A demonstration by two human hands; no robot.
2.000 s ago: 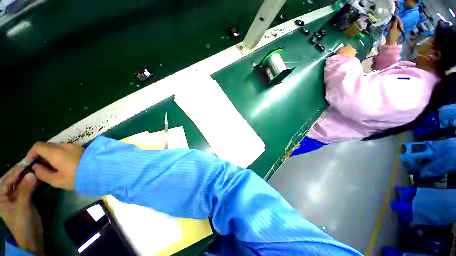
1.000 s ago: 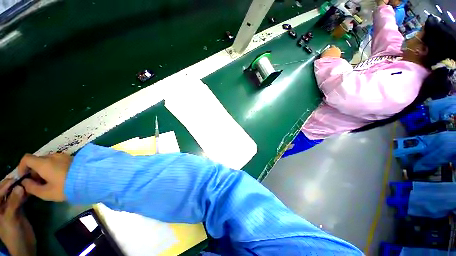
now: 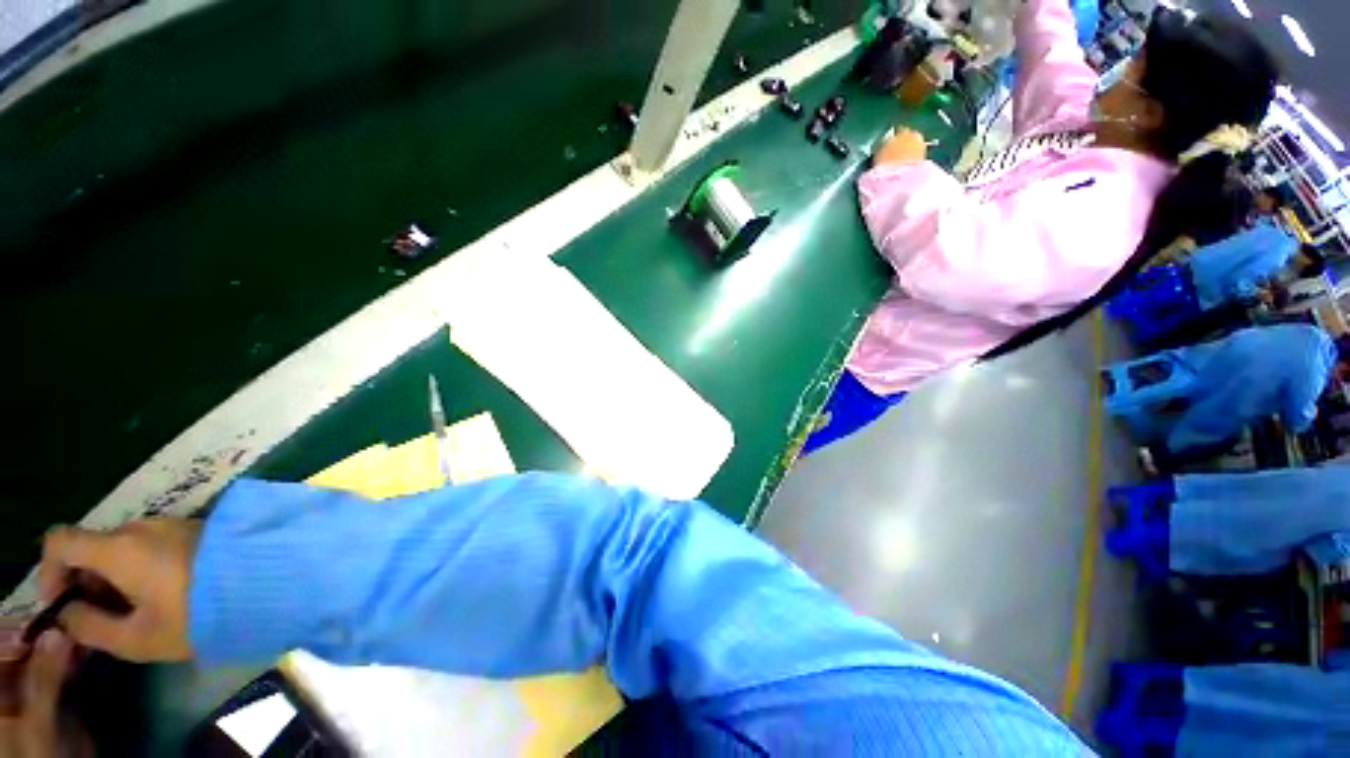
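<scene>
My right hand (image 3: pixel 126 589) is at the left edge, its fingers closed on a small dark piece (image 3: pixel 56 607). My left hand (image 3: pixel 37 689) is below it, cut off by the left edge and blurred, its fingertips at the same dark piece. The piece's details are too blurred to tell. A smartphone (image 3: pixel 267 723) lies just right of my left hand, partly cut off by the lower edge. White and yellowish paper sheets (image 3: pixel 570 708) lie under my right forearm. Silvery tweezers (image 3: pixel 438 421) lie on the papers beyond the forearm.
A white rail (image 3: pixel 348 353) runs beside the dark-green belt (image 3: pixel 222 193), which carries a small black unit (image 3: pixel 413 240). A post (image 3: pixel 684 86) stands on the rail. A long white sheet (image 3: pixel 592 378) and wire spool (image 3: pixel 721 212) lie on the bench. A person in pink (image 3: pixel 1007 222) works at right.
The view has shifted, so the bench things sit further left and the hands lower. The hands remain together at the dark piece. The neighbouring person's far arm is raised higher than two seconds ago.
</scene>
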